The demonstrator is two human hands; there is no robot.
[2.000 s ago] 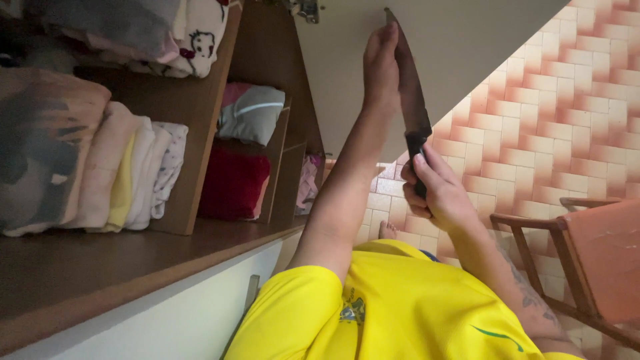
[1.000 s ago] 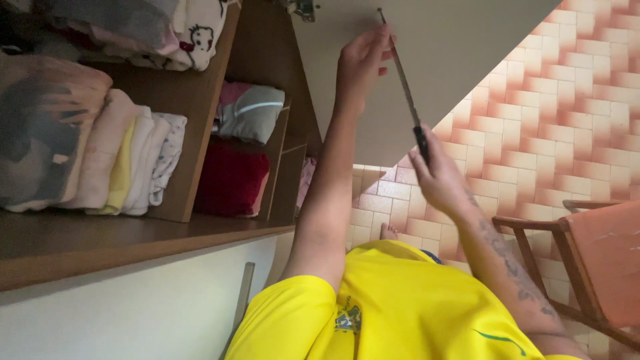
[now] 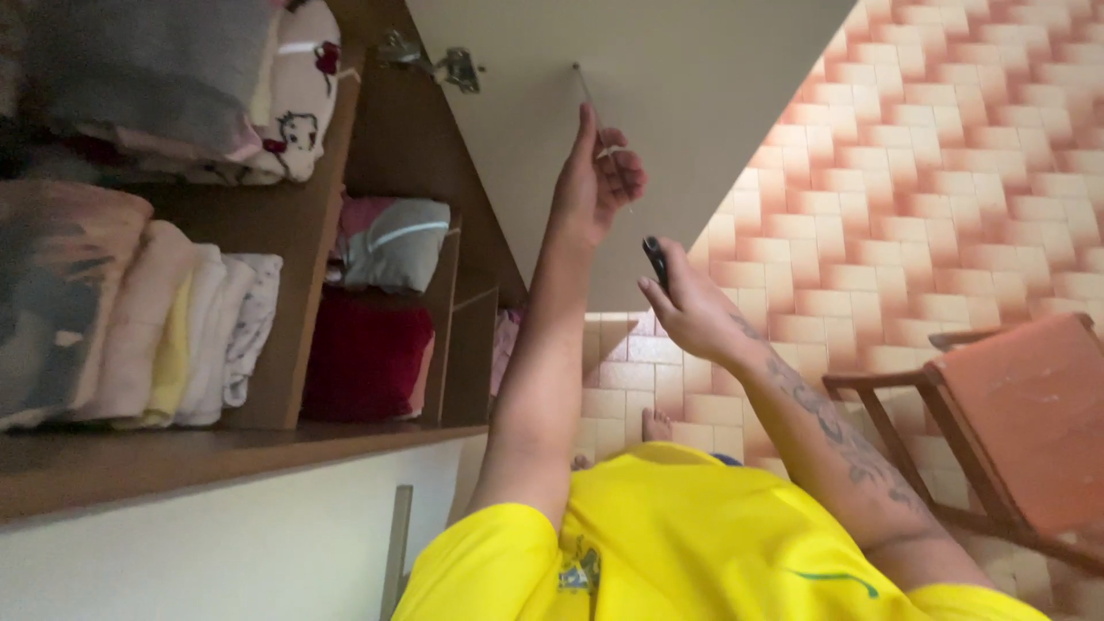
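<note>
The black handle (image 3: pixel 655 260) of a long-bladed tool is held in my right hand (image 3: pixel 694 306), at the centre right. Its blade (image 3: pixel 588 90) is seen almost edge-on as a thin line that points up and left across the pale door panel; whether it is a knife or a saw cannot be told. My left hand (image 3: pixel 599 177) is raised beside the blade, thumb up and apart from the loosely bent fingers. The blade's line passes close to these fingers; contact cannot be told. Part of the blade near the handle is hard to make out.
An open wooden cupboard with folded cloths (image 3: pixel 185 328) and a dark red textile (image 3: pixel 369 358) stands at left. A metal hinge (image 3: pixel 459 69) sits on the pale door (image 3: pixel 690 78). An orange-seated wooden chair (image 3: pixel 1026 423) is at lower right on the tiled floor (image 3: pixel 923 224). A bare foot shows below.
The blade was seen broadside two seconds ago and now shows edge-on. My left hand was near its tip in both earlier frames and is now lower along it. My right hand still holds the handle.
</note>
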